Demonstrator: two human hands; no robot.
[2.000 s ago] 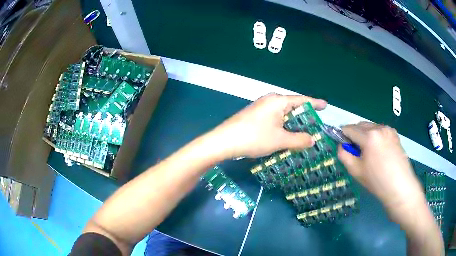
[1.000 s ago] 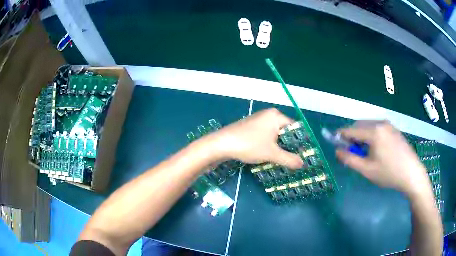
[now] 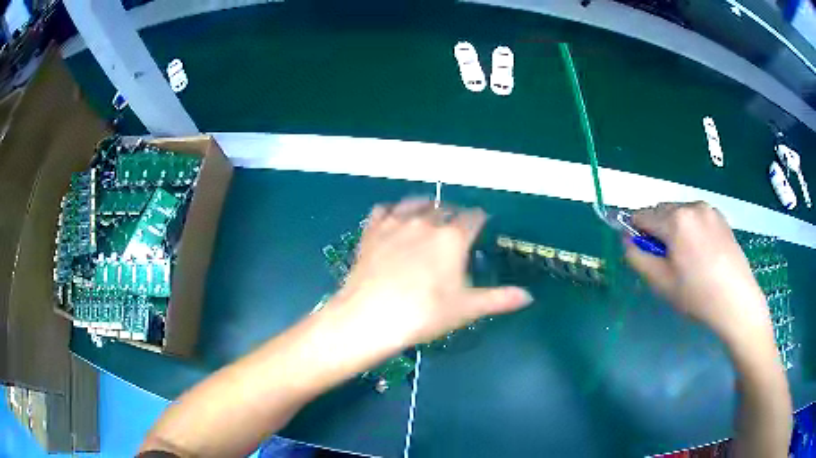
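My right hand (image 3: 693, 249) is closed around blue-handled nippers (image 3: 646, 241). The nippers' jaws meet a long thin green edge rail (image 3: 583, 121), which stands out over the pale metal rail and the belt; its lower part is blurred. A PCB strip (image 3: 552, 258) with pale connectors lies left of the nippers. My left hand (image 3: 416, 259) is blurred, over the bench left of the strip, fingers spread from the thumb. Green PCB pieces (image 3: 389, 368) lie partly hidden under my left hand and forearm. Whether my left palm holds anything is hidden.
An open carton (image 3: 199, 259) of green PCBs stands at left. More PCB panels (image 3: 771, 300) lie at right behind my right wrist. White housing covers (image 3: 503, 72) lie on the belt beyond the metal rail (image 3: 358, 154), with other white housings (image 3: 783, 183) at far right.
My left hand has let go of the panel and moved left. The edge rail is now apart from the panel, at the nippers. One strip shows where a larger panel piece was.
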